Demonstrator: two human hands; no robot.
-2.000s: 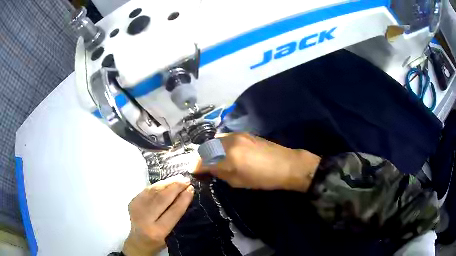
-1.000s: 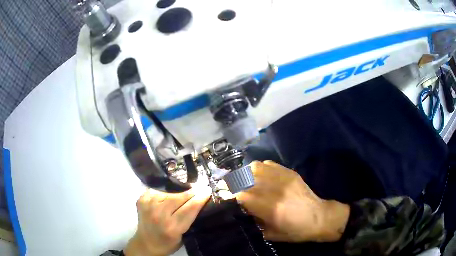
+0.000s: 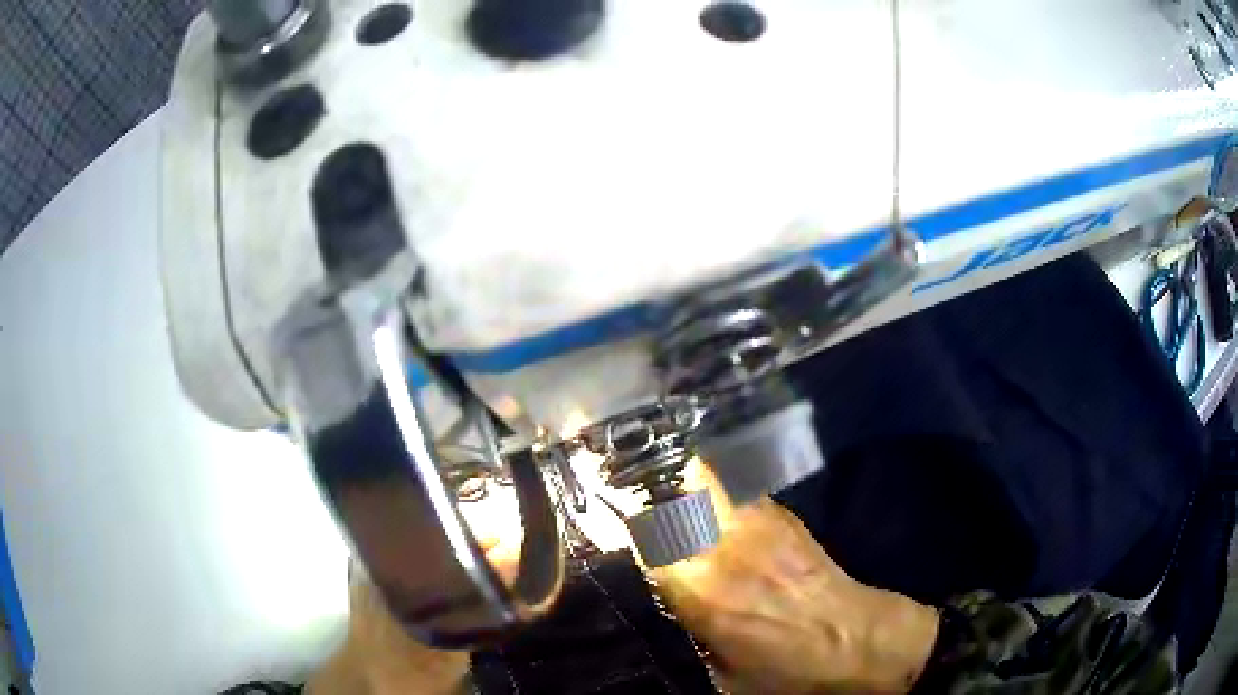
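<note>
The dark elasticated band [image 3: 584,625] lies at the bottom centre, just below the lit needle area, with a pale looped overlocked edge along its right side. The navy garment body [image 3: 991,407] spreads under and right of the machine arm. My left hand [image 3: 387,652] is at the band's left side, largely hidden by the shiny take-up lever guard [image 3: 394,475]; its fingertips cannot be seen. My right hand [image 3: 794,597] lies on the cloth right of the band, its fingertips partly behind the grey tension knob [image 3: 675,528]. The presser foot is hidden in glare.
The white sewing machine head [image 3: 570,177] fills the upper middle. The white machine table [image 3: 122,475] shows at left with a blue edge. Teal-handled scissors [image 3: 1170,319] and a slim black tool lie at the far right. Patterned cloth [image 3: 68,95] is at the upper left.
The view has moved closer over the machine head, which looks larger. The puckered shiny strip seen earlier between the hands is out of sight. The left hand has become mostly hidden behind the guard.
</note>
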